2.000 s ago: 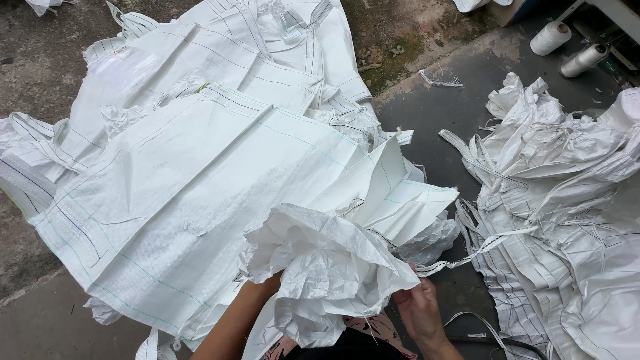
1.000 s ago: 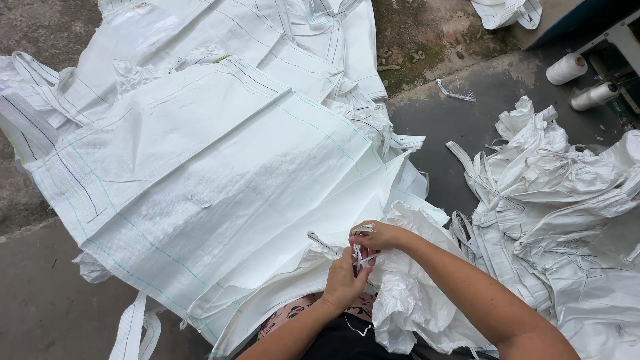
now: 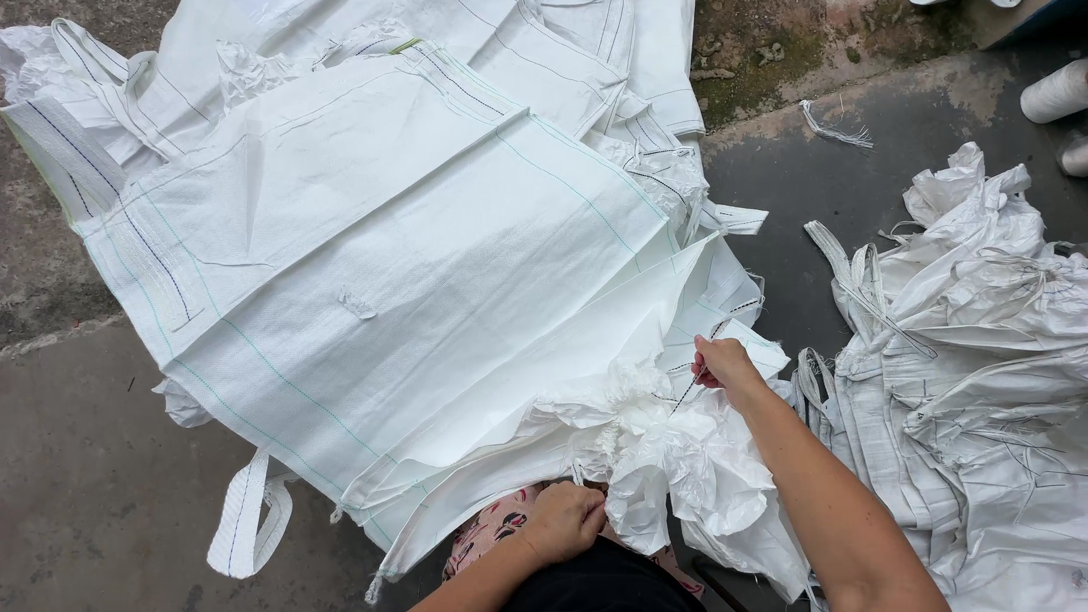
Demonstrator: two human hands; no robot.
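A large white woven bag [image 3: 408, 280] with green stitch lines lies spread over other white bags. Its crumpled thin spout [image 3: 663, 450] is gathered at the near right corner. Above the spout, my right hand [image 3: 721, 364] pinches a black-and-white cord [image 3: 687, 393] that runs down into the gathered material. My left hand [image 3: 565, 517] is closed at the spout's lower left side, near a short white tie; what its fingers grip is mostly hidden.
More white bags [image 3: 960, 408] are heaped at right. Thread cones [image 3: 1056, 92] stand at the upper right edge. Loose white threads [image 3: 835, 127] lie on the grey floor. A webbing loop [image 3: 246, 518] hangs from the bag at lower left.
My hands were together at the gathered spout one second ago; now they are apart, the right one farther up and right with the cord, the left one lower.
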